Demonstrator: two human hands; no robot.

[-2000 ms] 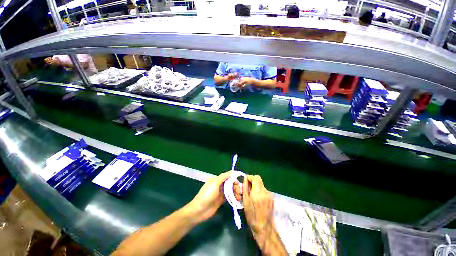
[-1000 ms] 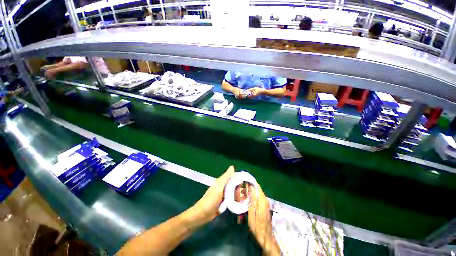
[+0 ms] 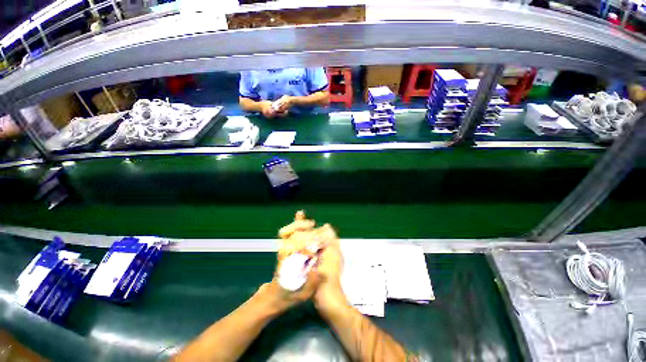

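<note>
A white cable coil is held between my two hands, above the near green ledge. Its far side is hidden by my fingers. My left hand is closed around its left side. My right hand presses against it from the right, with its fingers over the coil. White leaflets lie flat just right of my hands. Two piles of blue-and-white boxes stand at the left of the ledge. A grey tray at the right holds loose white coils.
A dark green belt runs beyond a pale rail, carrying a box. Opposite, a person in blue handles something white, near heaped coils and stacked boxes. A metal post rises at right; a grey shelf spans overhead.
The view has swung right, showing more of the grey tray. My hands have closed further over the coil, and its ring opening no longer shows. The belt box appears further left.
</note>
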